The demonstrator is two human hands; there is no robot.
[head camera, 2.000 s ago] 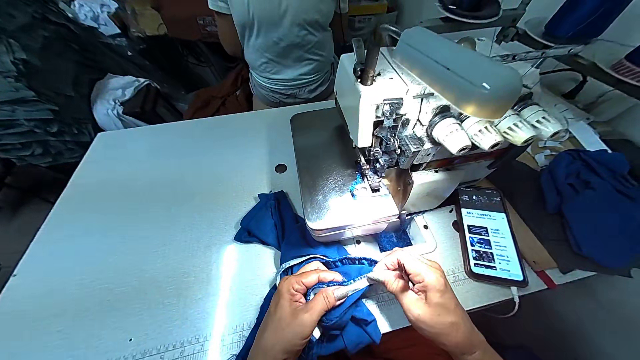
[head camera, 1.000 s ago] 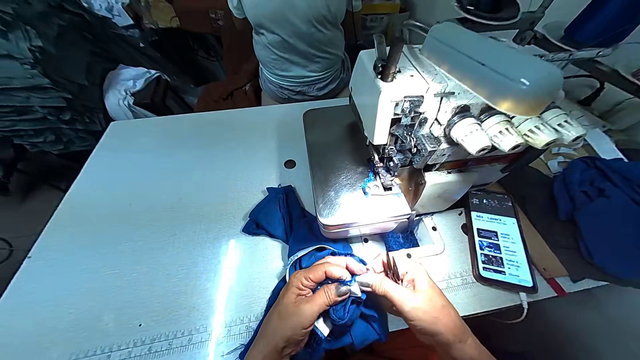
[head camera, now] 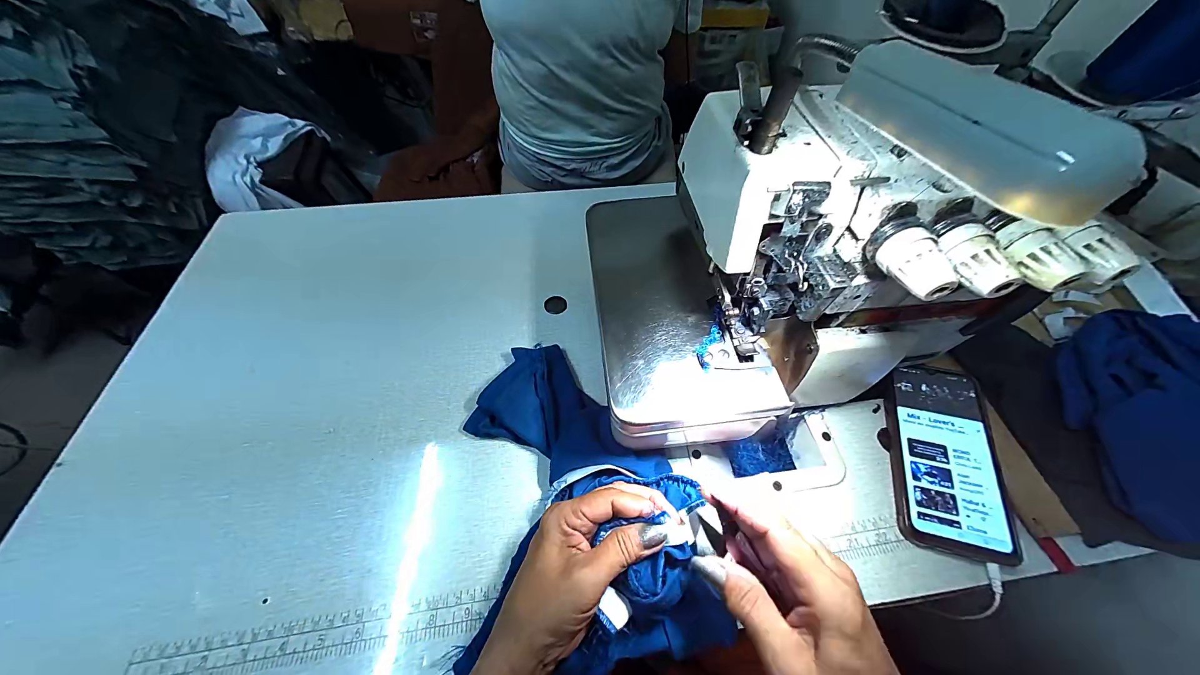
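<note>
My left hand (head camera: 595, 562) pinches the gathered edge of a blue garment (head camera: 553, 412) and a white strip (head camera: 677, 532) on it between thumb and fingers. At the same edge, my right hand (head camera: 778, 581) holds a small dark pointed tool (head camera: 711, 534), probably thread snips, mostly hidden by the fingers. The garment lies at the near table edge, its far end spread to the left of the metal bed of an overlock sewing machine (head camera: 694, 328). Blue thread (head camera: 710, 345) shows by the presser foot.
A smartphone (head camera: 952, 459) with a lit screen and a cable lies right of the machine, near dark blue cloth (head camera: 1139, 412). The white table (head camera: 309, 394) has a printed ruler (head camera: 309, 637) along its near side. Beyond it stands a person (head camera: 581, 84); piled dark clothing (head camera: 84, 141) is at left.
Both hands stay at the garment's gathered edge. The dark tool, which pointed up from my right hand a second ago, now lies against the edge beside the white strip.
</note>
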